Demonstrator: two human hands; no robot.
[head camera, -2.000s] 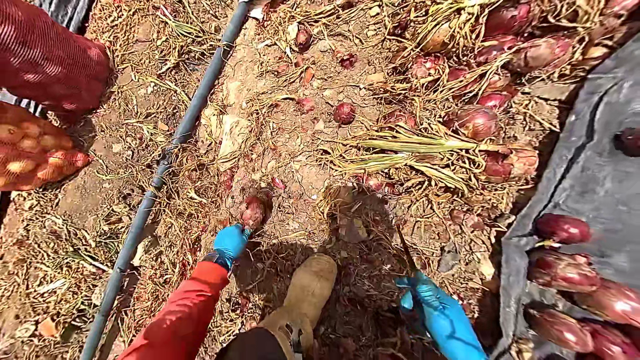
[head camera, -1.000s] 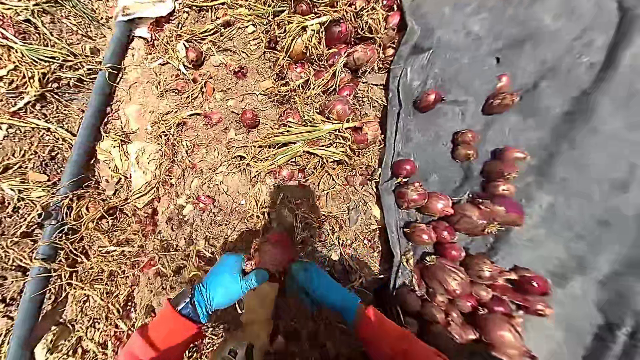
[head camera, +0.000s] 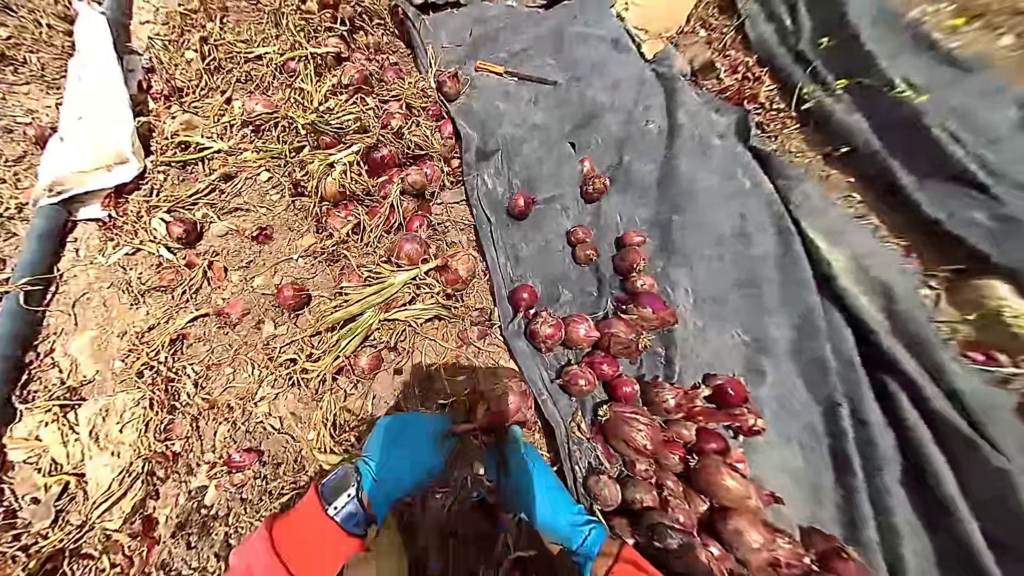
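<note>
My left hand (head camera: 404, 460), in a blue glove with a wristwatch behind it, is closed at the neck of a red onion (head camera: 508, 402). Close beside it, my right hand (head camera: 536, 496), also gloved in blue, has its fingertips just below the onion. Blur and shadow hide what the right fingers hold. Many red onions (head camera: 632, 432) lie heaped on a dark fabric sheet (head camera: 720, 280) to the right of my hands. Unpicked-up red onions with dry leaves (head camera: 412, 250) lie on the soil at the left. A knife with an orange handle (head camera: 512, 74) rests on the sheet's far part.
A dark hose or pipe (head camera: 32, 272) runs along the left, with a white cloth (head camera: 92, 120) over it. The fabric's left edge borders the soil near my right hand. Another folded dark sheet (head camera: 904, 136) lies at the far right.
My hands, apart two seconds ago with an onion in the left and a bladed tool in the right, have come together around an onion. The view has swung to the right over the sheet.
</note>
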